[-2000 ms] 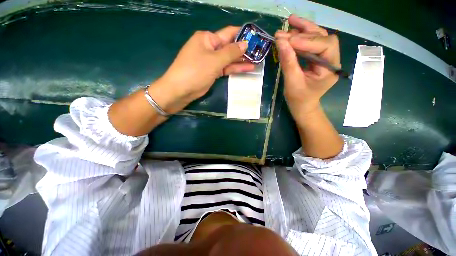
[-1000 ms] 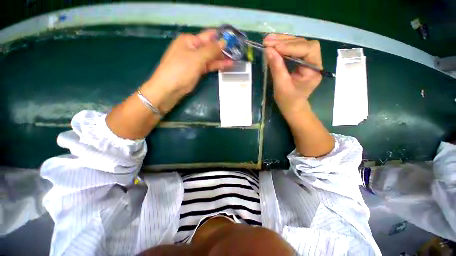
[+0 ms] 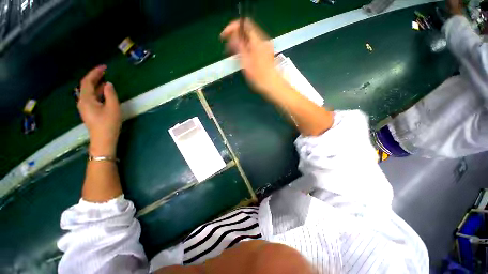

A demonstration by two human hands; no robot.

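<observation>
My left hand (image 3: 100,109) is over the belt's near edge at left, thumb and fingers apart. A small dark-blue unit (image 3: 77,92) shows just left of its fingers, mostly hidden. My right hand (image 3: 252,51) is raised over the pale rail at centre, blurred, holding the dark, slim tweezers (image 3: 243,22) upright; their tip is not clear. A white stack of sheets (image 3: 199,152) with a greyish far end lies on the green worktop. A second white stack (image 3: 302,83) lies right of it, partly behind my right forearm.
The green conveyor belt (image 3: 182,51) lies beyond the pale rail (image 3: 155,99). It carries spaced watch units with yellow parts, one at centre-left (image 3: 135,52), another at far left (image 3: 30,116). A co-worker's white sleeve (image 3: 468,45) is at right. Yellowish tape lines (image 3: 225,142) cross the worktop.
The view has turned. My left hand has moved from the worktop to the belt and no longer holds the watch case up. My right hand has moved away from it, still with the tweezers.
</observation>
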